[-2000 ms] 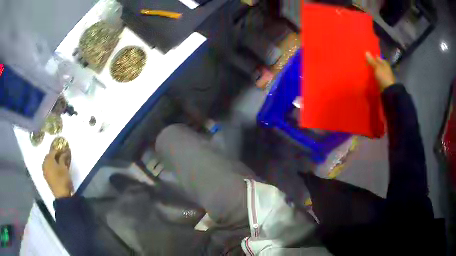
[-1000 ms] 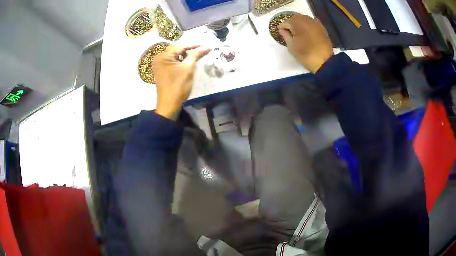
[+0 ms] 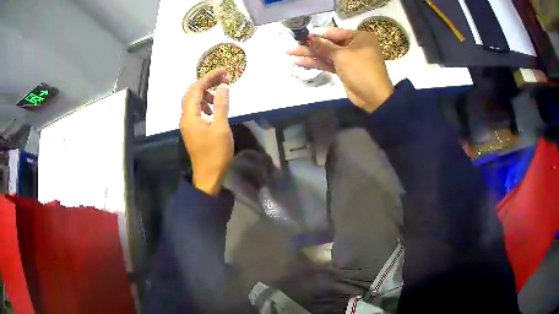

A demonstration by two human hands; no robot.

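My right hand (image 3: 352,64) is at the dark setting die (image 3: 299,30), fingertips against or just beside it, above the pale lower base (image 3: 309,75). Whether it holds a small piece is hidden. My left hand (image 3: 207,129) is at the near edge of the left round well (image 3: 222,61), which is full of small gold pieces. Its thumb and fingers are apart, curled upward; a tiny piece between them cannot be made out. The right round well (image 3: 386,38) of gold-brown pieces lies just behind my right hand.
A red cover board stack (image 3: 73,257) stands at lower left beside a white side table (image 3: 83,159). Red boards (image 3: 533,208) lie at right over a blue stool (image 3: 504,172). Clear bags of gold fasteners (image 3: 233,19) and the press head (image 3: 288,9) are behind. A thin orange-yellow stick (image 3: 446,21) lies on black sheets.
The red board held two seconds ago is out of my right hand. Since one second ago, my right hand has moved left from the right well to the die; my left hand has drawn back towards me.
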